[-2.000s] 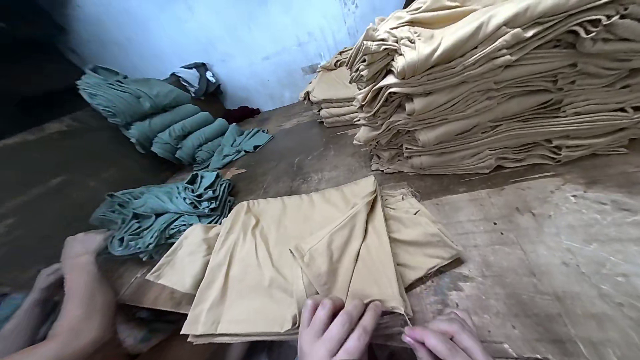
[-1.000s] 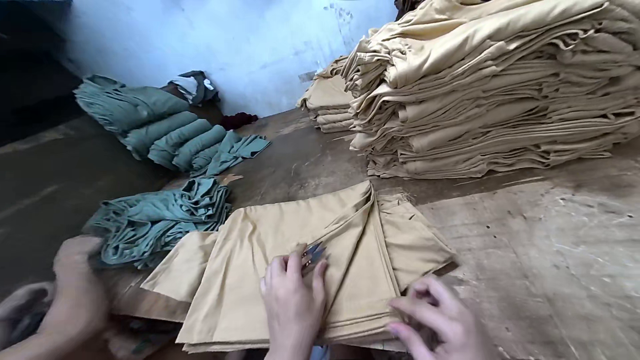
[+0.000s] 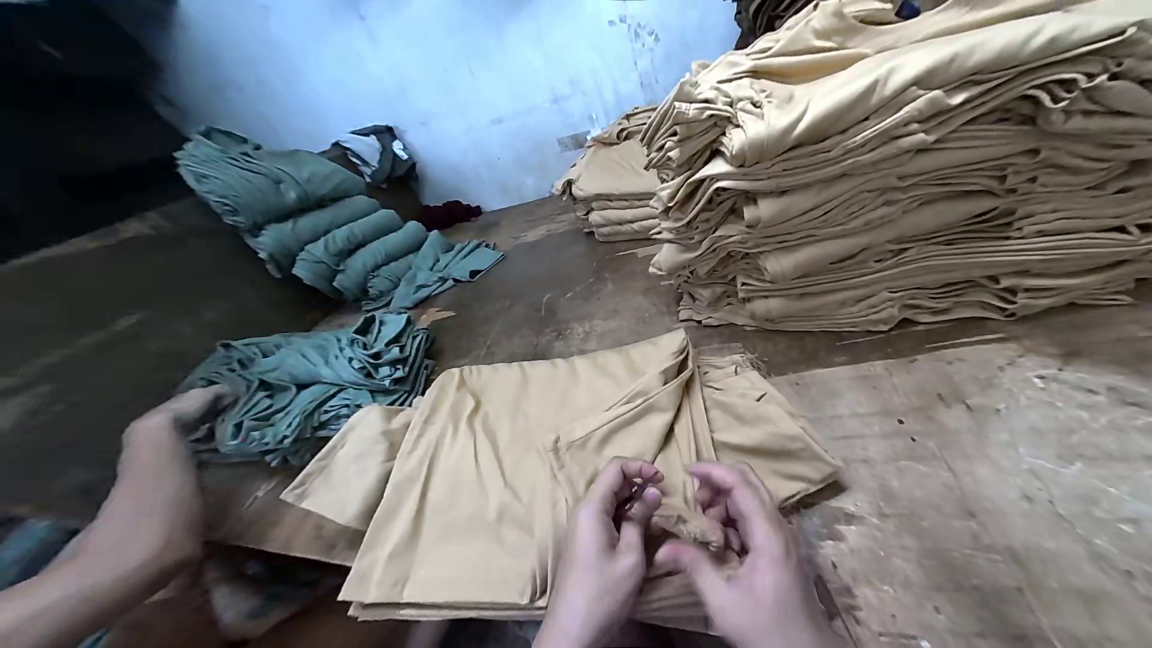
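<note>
Folded tan cloth pieces (image 3: 477, 468) lie stacked at the near edge of the wooden table. Over their lower right part is my left hand (image 3: 607, 549), its fingers curled around a small dark tool (image 3: 634, 497), mostly hidden, whose kind I cannot tell. Close beside it, my right hand (image 3: 751, 558) pinches a bunched edge of the tan cloth between thumb and fingers. The fingertips of both hands are near each other, and the cloth under them is partly hidden.
Another person's hand (image 3: 166, 468) touches a crumpled green cloth pile (image 3: 315, 382) at left. Behind it lie rolled green cloths (image 3: 306, 207). A tall stack of tan cloth (image 3: 900, 189) stands at back right, with a smaller tan stack (image 3: 616, 184) beside it, near the wall.
My left hand has moved right since a second ago, closer to my right hand. The right hand, apart from it then, now has a bunched cloth edge between its fingers.
</note>
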